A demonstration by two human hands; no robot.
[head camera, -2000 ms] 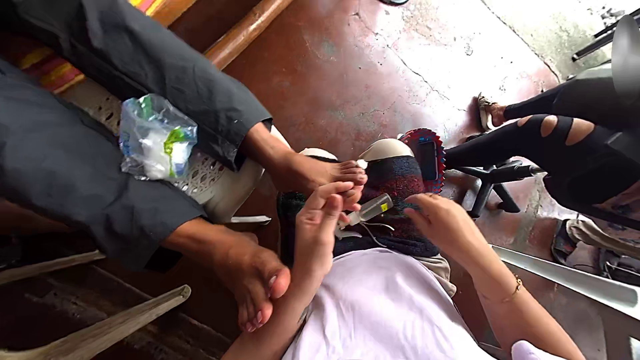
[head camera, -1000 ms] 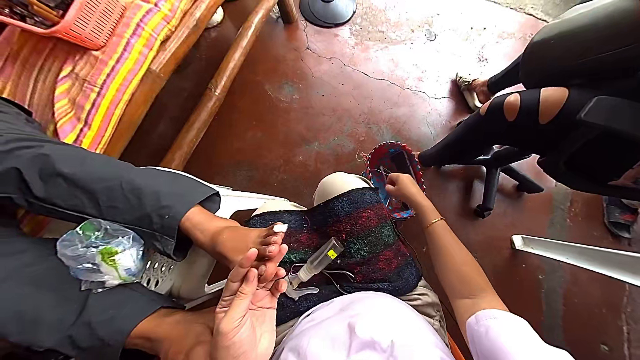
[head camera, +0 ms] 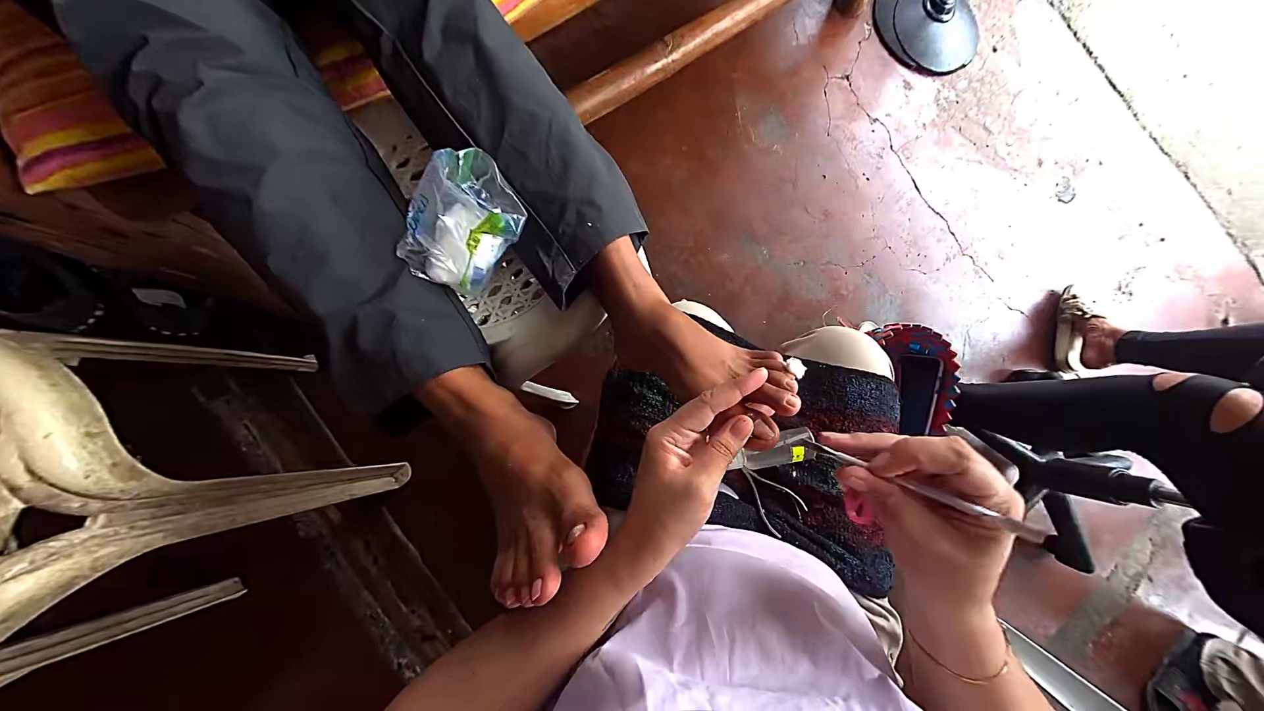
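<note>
My left hand (head camera: 696,454) holds the toes of another person's bare foot (head camera: 691,355), which rests on a dark knitted cloth (head camera: 854,405) over my lap. A white tuft of cotton (head camera: 794,367) sticks out at the toes. In my right hand (head camera: 933,504) is a thin metal tool (head camera: 928,491), its tip near the toes; something pink shows under the fingers. Between my hands lies a clear tube-like item with a yellow mark (head camera: 780,452), and thin cords trail below it. The person's other bare foot (head camera: 538,494) is left of my forearm.
A clear plastic bag (head camera: 462,222) with white contents sits by the person's trouser leg. A red-rimmed basket (head camera: 918,370) holding a dark phone-like item is beyond my knee. A plastic chair (head camera: 89,484) stands at left, a round black base (head camera: 926,30) at top. Another person's legs are at right.
My right hand was at the red-rimmed basket a second ago; it has come back near the toes and now holds the metal tool. My left hand stays at the foot. The view has shifted.
</note>
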